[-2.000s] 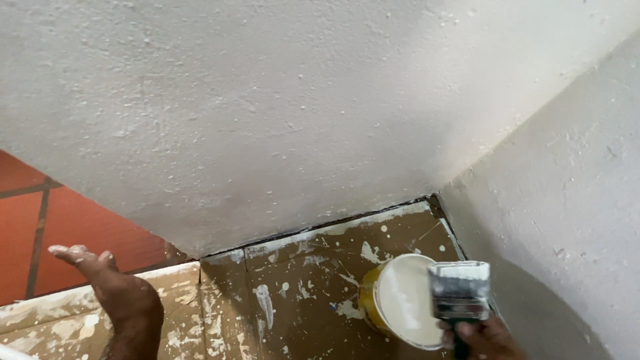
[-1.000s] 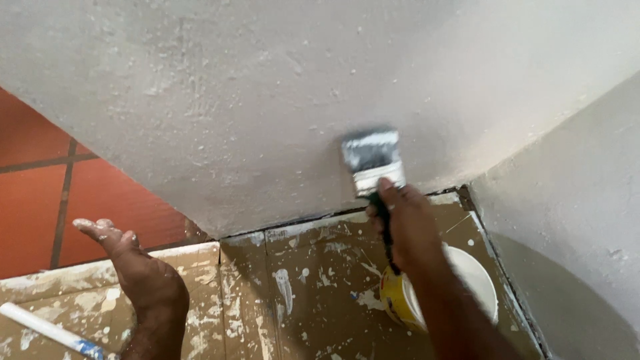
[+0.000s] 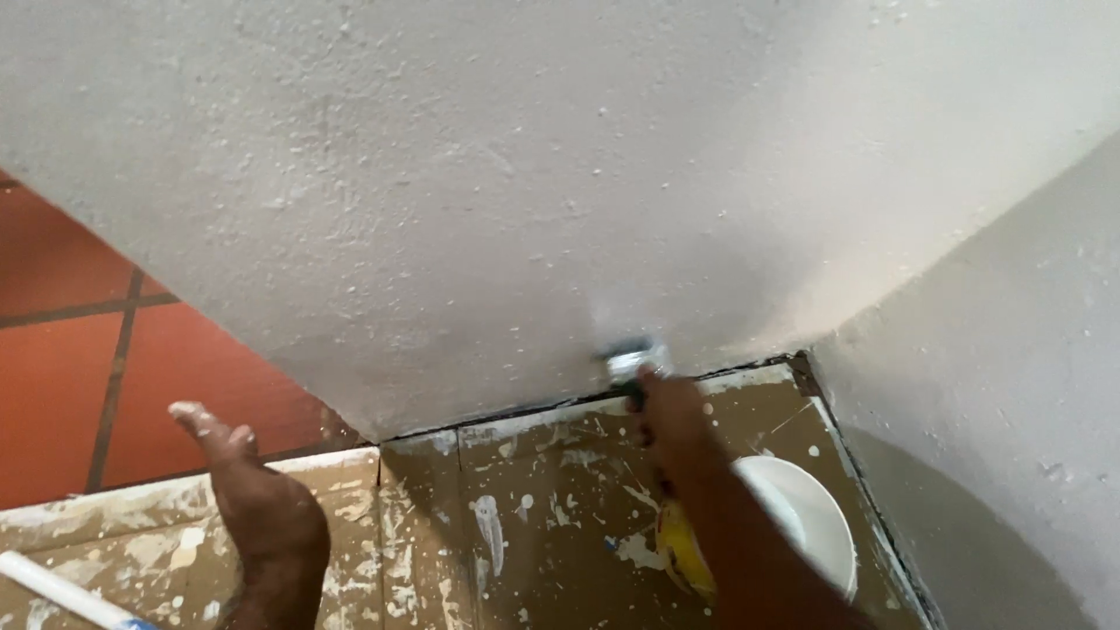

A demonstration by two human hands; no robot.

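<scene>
A flat paintbrush is in my right hand, its bristles against the lower part of the rough white wall, just above the floor edge; brush and fingers are blurred. Under my right forearm, partly hidden by it, a yellow bucket with a white rim holds white paint. My left hand is raised at the lower left over the cardboard, with nothing in it; white paint marks its fingertips.
Paint-spattered cardboard covers the floor along the wall. A white stick or tube with a blue end lies at the lower left. Red floor tiles show beyond the wall's left edge. A second wall meets the first at the right.
My right hand has moved the brush from above the bucket onto the wall, then down toward the wall's foot. My left hand stays raised, holding nothing.
</scene>
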